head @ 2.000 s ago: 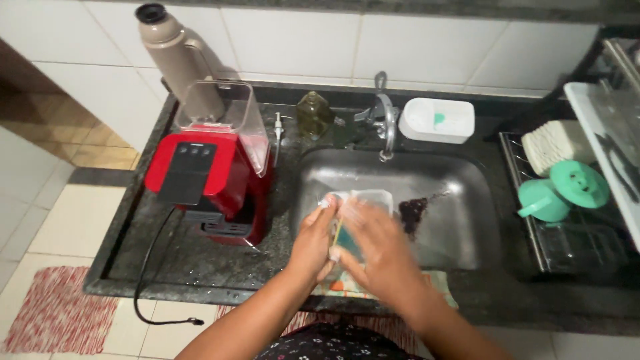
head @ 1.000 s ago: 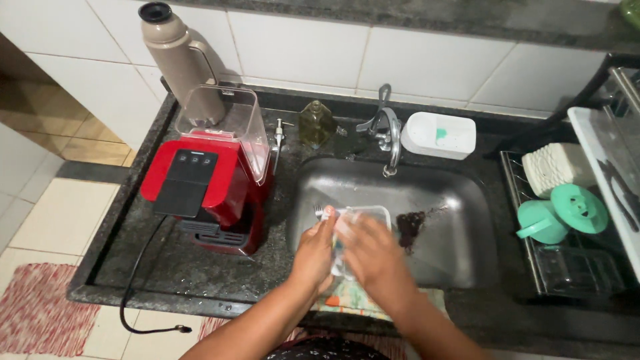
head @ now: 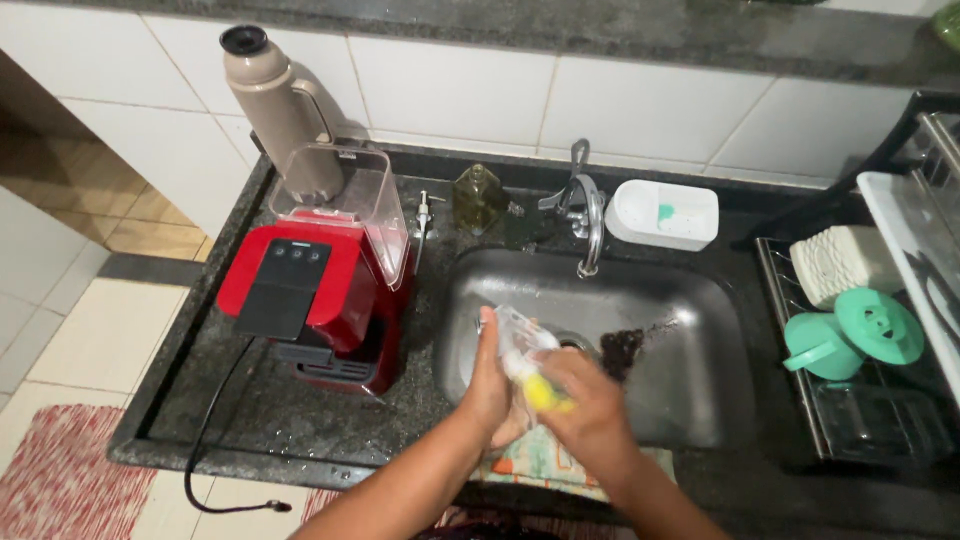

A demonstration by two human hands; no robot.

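Over the near left part of the steel sink (head: 675, 405), my left hand (head: 491, 382) holds a soapy clear plastic piece (head: 517, 330) whose exact kind is hard to tell. My right hand (head: 585, 390) is pressed to it with a yellow sponge (head: 541, 391) in the fingers, slightly blurred. Dark wet grounds (head: 621, 352) lie on the sink floor right of the drain (head: 574, 343). The chrome faucet (head: 592, 225) stands behind, with no water stream visible. A patterned cloth (head: 555, 461) lies on the near sink edge, under my wrists.
Left of the sink stands a red coffee machine (head: 349, 300) with a clear tank (head: 375, 210) and a dangling cord (head: 196, 442). Behind are a beige thermos (head: 270, 112), a pump top (head: 424, 214), a green bottle (head: 478, 199) and a white container (head: 664, 217). A dish rack (head: 787, 330) holds green plasticware (head: 832, 345).
The yellow sponge now shows in my right hand, against the soapy plastic. Both hands remain together over the near left side of the sink.
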